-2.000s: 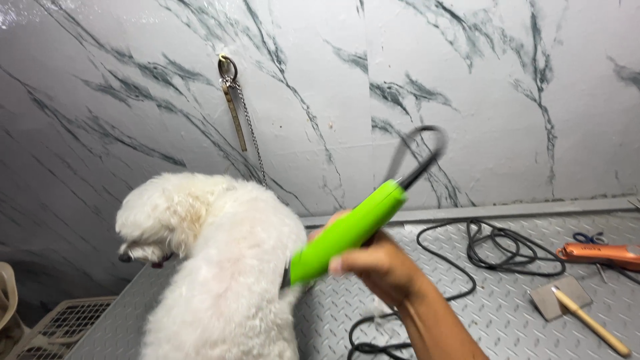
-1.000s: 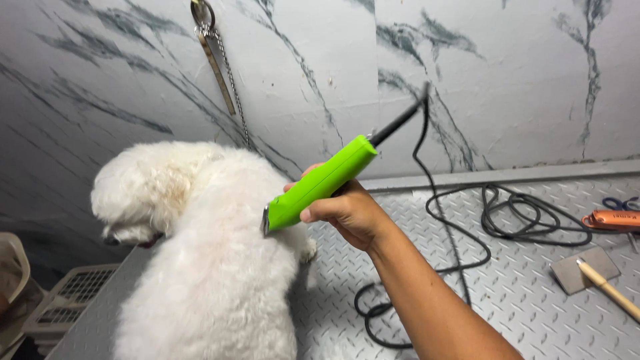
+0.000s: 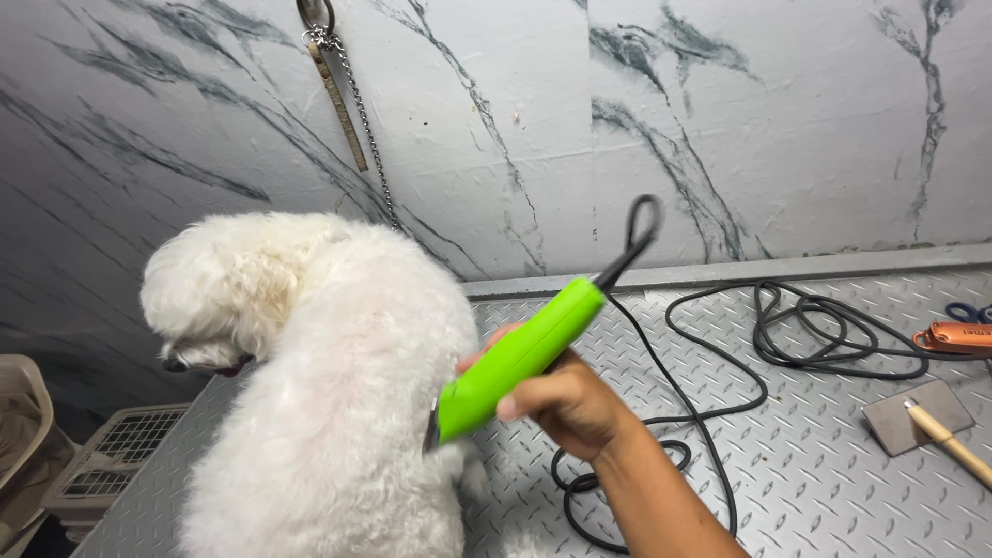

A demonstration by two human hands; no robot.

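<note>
My right hand [image 3: 562,395] grips a green corded pet clipper [image 3: 519,360], its fingers wrapped round the body. The clipper's blade end rests against the right side of a white curly-coated dog [image 3: 333,387], and its black cord loops up from the other end. The dog is on a diamond-plate metal table [image 3: 620,480], its head lowered toward the left, seen from behind and above. A chain lead [image 3: 368,128] runs from a ring on the wall down behind the dog's neck. My left hand is not in view.
Black cable coils [image 3: 806,333] lie on the table to the right. Near them are a slicker brush [image 3: 918,418] with a wooden handle, an orange clipper [image 3: 961,338] and blue-handled scissors [image 3: 961,311]. A plastic pet carrier [image 3: 124,449] and a beige basket [image 3: 35,411] stand below the table's left edge.
The clipper in my right hand has moved down along the dog's right side since a second ago. Its cord has swung into a loop above the handle.
</note>
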